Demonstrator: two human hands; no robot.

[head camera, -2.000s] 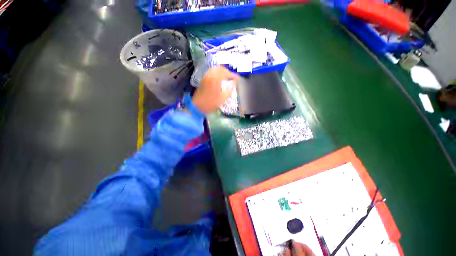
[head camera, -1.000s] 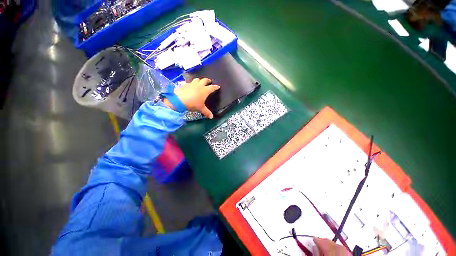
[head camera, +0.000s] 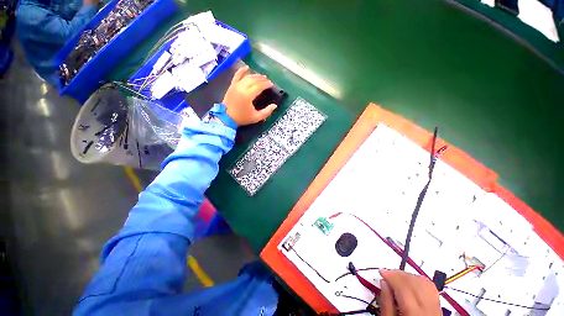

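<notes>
A white panel back (head camera: 386, 179) lies on an orange-red pallet (head camera: 321, 163) at lower right. It carries a green board (head camera: 323, 225), a black round pad (head camera: 346, 244), a long black cable (head camera: 415, 216), red wires and a yellow-red-black bundle (head camera: 467, 271). My left hand (head camera: 248, 97) is on the dark cover plates (head camera: 207, 99), fingers and thumb bent over their right end; whether it grips one is hidden. My right hand (head camera: 409, 295) is at the panel's near part, cut off by the bottom edge, fingers bent over the wires; what it holds is unclear.
A screw tray (head camera: 281, 145) lies between plates and pallet. Blue bins hold white parts (head camera: 188, 58) and small metallic parts (head camera: 105, 37). A whitish tub (head camera: 99, 133) with clear plastic stands at left. Another person's blue sleeve (head camera: 46, 31) shows at upper left.
The view has turned and shifted, showing more of the panel. My left hand has gone from above the plates' near side to their right end. My right hand shows more fully over the wires.
</notes>
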